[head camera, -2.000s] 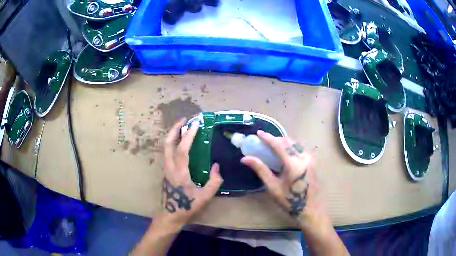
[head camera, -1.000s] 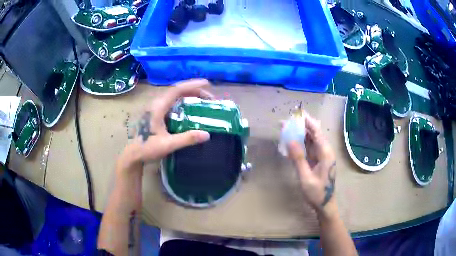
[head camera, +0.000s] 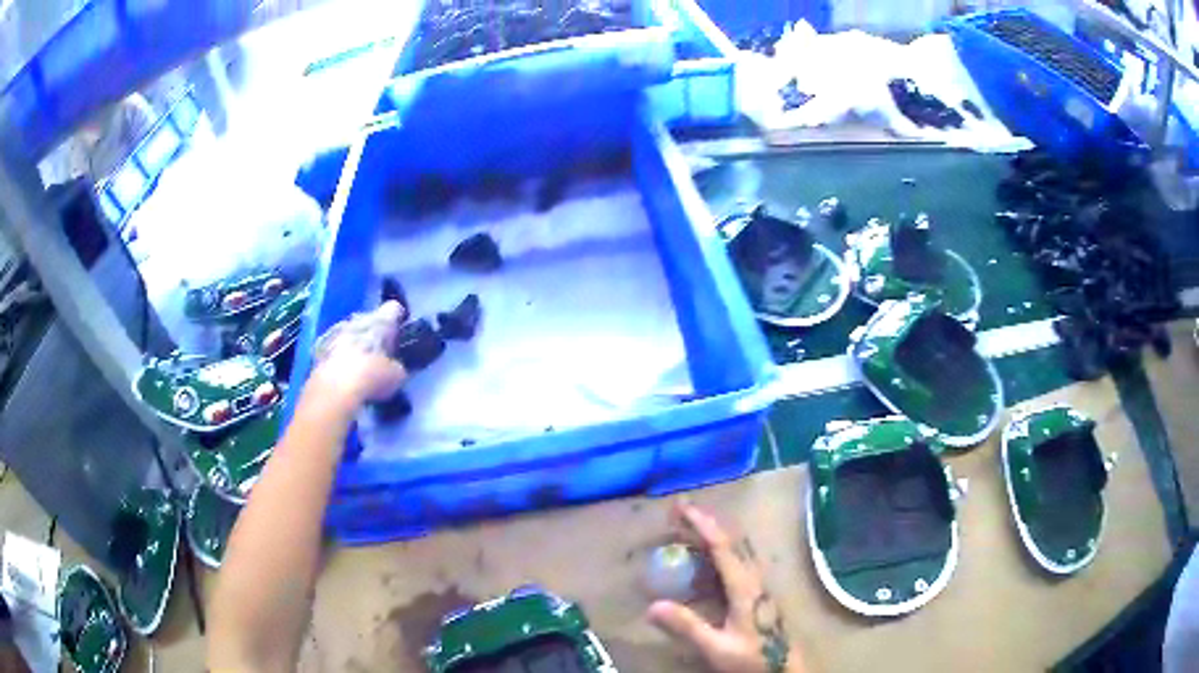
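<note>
A green car body shell (head camera: 516, 636) lies on the cardboard at the bottom edge, partly cut off. My left hand (head camera: 358, 352) is inside the blue parts tub (head camera: 552, 476), with its fingers at small black fittings (head camera: 418, 343) on the white liner. It is blurred, and I cannot tell if it grips one. My right hand (head camera: 723, 592) is low over the bench, to the right of the shell, with its thumb and fingers around the white squeeze bottle (head camera: 672, 569), which shows end-on.
Green shells stand stacked at left (head camera: 211, 392). More shells lie at right (head camera: 884, 515). A black parts heap (head camera: 1098, 263) is at far right. Another blue bin of dark parts (head camera: 526, 20) stands behind the tub. A person is partly visible at the upper left.
The view has tilted up. My left hand has left the shell and reached into the tub. The shell was turned upright, then released. My right hand moved the bottle away from the shell.
</note>
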